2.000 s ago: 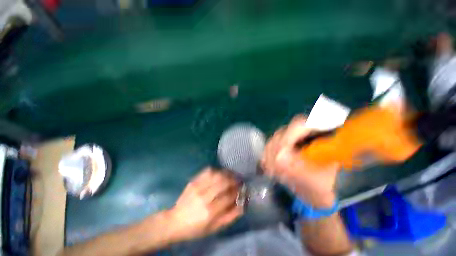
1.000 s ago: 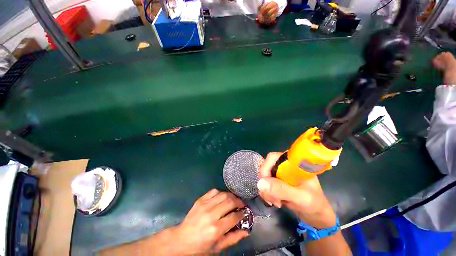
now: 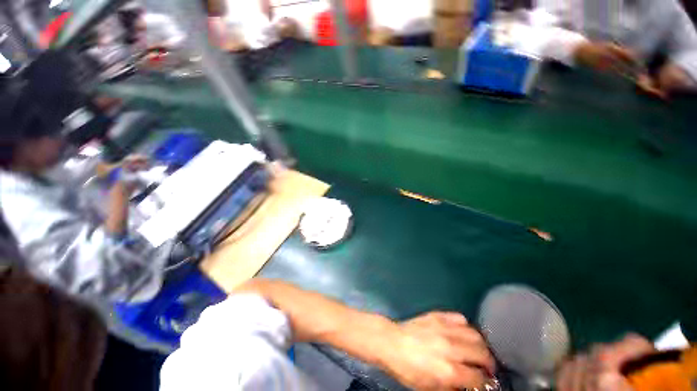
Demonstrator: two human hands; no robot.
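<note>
The view is blurred. The grey round screw plate [image 3: 523, 328] lies on the green bench at the lower right. My left hand [image 3: 443, 351] is just left of it, fingers curled down on a small round unit [image 3: 489, 384]; only a shiny bit of the unit shows at the bottom edge. My right hand [image 3: 604, 365], partly cut off by the bottom edge, is right of the plate and grips the orange electric screwdriver [image 3: 666, 374]. The tool's tip and most of its body are hidden or out of the picture.
A round tin with white wadding [image 3: 326, 222] stands beside a brown cardboard sheet [image 3: 267, 229] and a dark-blue and white box [image 3: 222, 202]. A person in a pale smock [image 3: 69, 237] sits at left. A blue box [image 3: 498, 65] and another person's hands [image 3: 611, 61] are across the bench.
The view has swung left, so my hands, the plate and the screwdriver now sit lower right. The person at left has come into view. My hands keep hold of the unit and screwdriver.
</note>
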